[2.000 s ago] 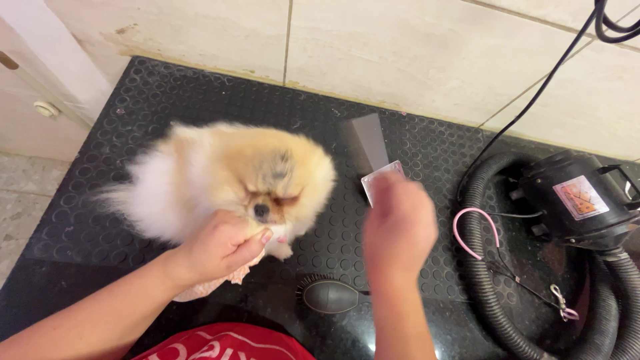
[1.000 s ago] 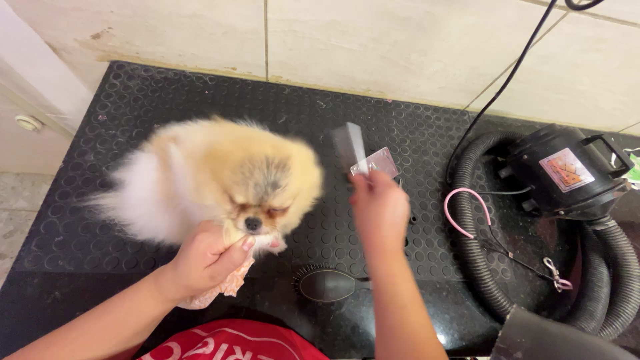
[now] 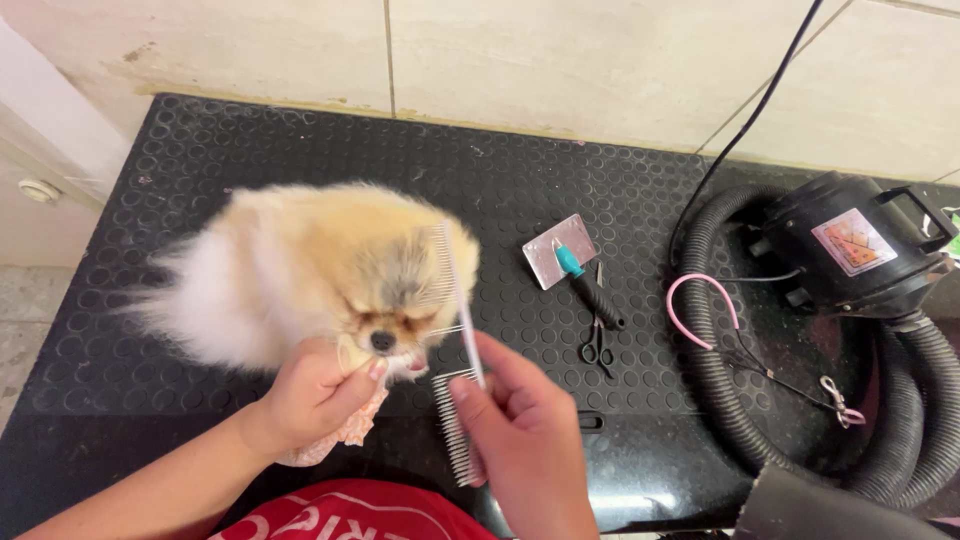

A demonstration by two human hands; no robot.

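A small fluffy cream and white dog (image 3: 300, 270), a Pomeranian by its look, is on the black rubber-topped table, its face toward me. My left hand (image 3: 322, 394) grips the fur under its chin, and a patterned cloth (image 3: 352, 429) hangs below that hand. With my right hand (image 3: 517, 427) I hold a metal grooming comb (image 3: 466, 330) by its middle. The comb's upper teeth are beside the dog's cheek, at the right of its face; whether they touch the fur I cannot tell.
Right of the dog lie a slicker brush (image 3: 566, 255) with a black and teal handle and scissors (image 3: 597, 337). Farther right stands a black pet dryer (image 3: 847, 240) with a coiled hose (image 3: 705, 360) and a pink loop lead (image 3: 697, 279). A tiled wall (image 3: 525, 67) borders the table's back.
My right hand has moved left from beside the slicker brush, bringing the comb to the dog's face. My left hand stays at the dog's chin.
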